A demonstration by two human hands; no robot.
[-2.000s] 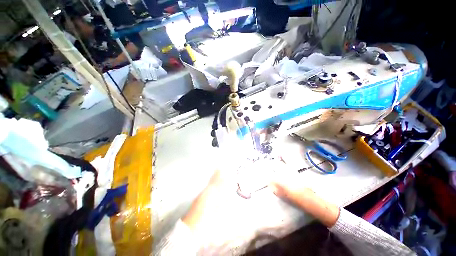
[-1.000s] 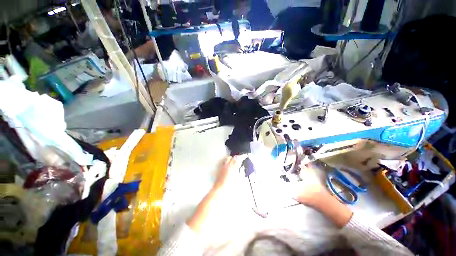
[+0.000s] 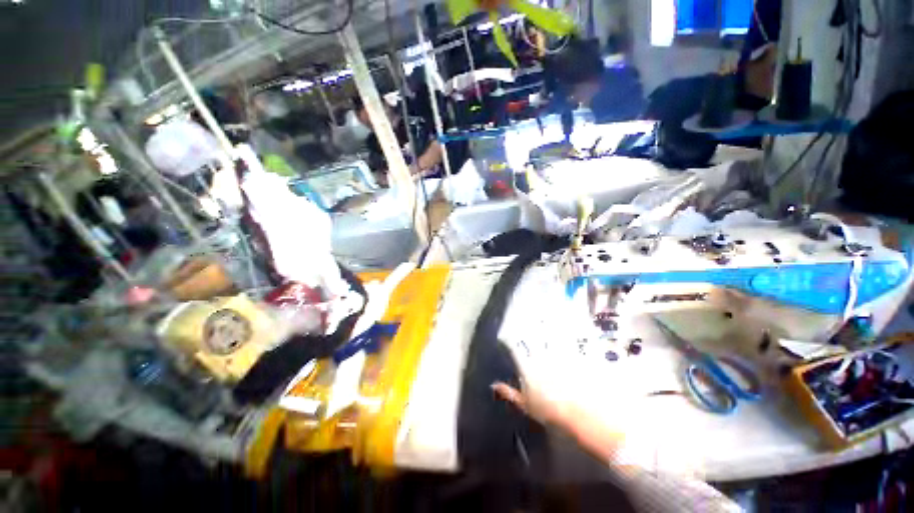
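A long dark fabric strip (image 3: 486,366) runs from behind the sewing machine, over the white table and down past its front edge. The white and blue sewing machine (image 3: 742,276) stands on the right, its needle area washed out by glare. One hand (image 3: 551,406), my right by its sleeve coming from the lower right, lies at the right side of the strip with fingers spread. The image is blurred, so whether it grips the cloth cannot be told. My left hand is not in view.
Blue-handled scissors (image 3: 714,383) lie right of the needle area. A yellow-edged parts tray (image 3: 822,416) is at the right. Yellow tape (image 3: 401,351) with a blue scrap (image 3: 367,341) covers the left table edge. White cloth (image 3: 291,230) hangs at the left. People are behind.
The view has swung left and up. The dark fabric, bunched behind the needle before, now stretches across the table to the front. My left hand has gone out of view; my right hand is beside the strip.
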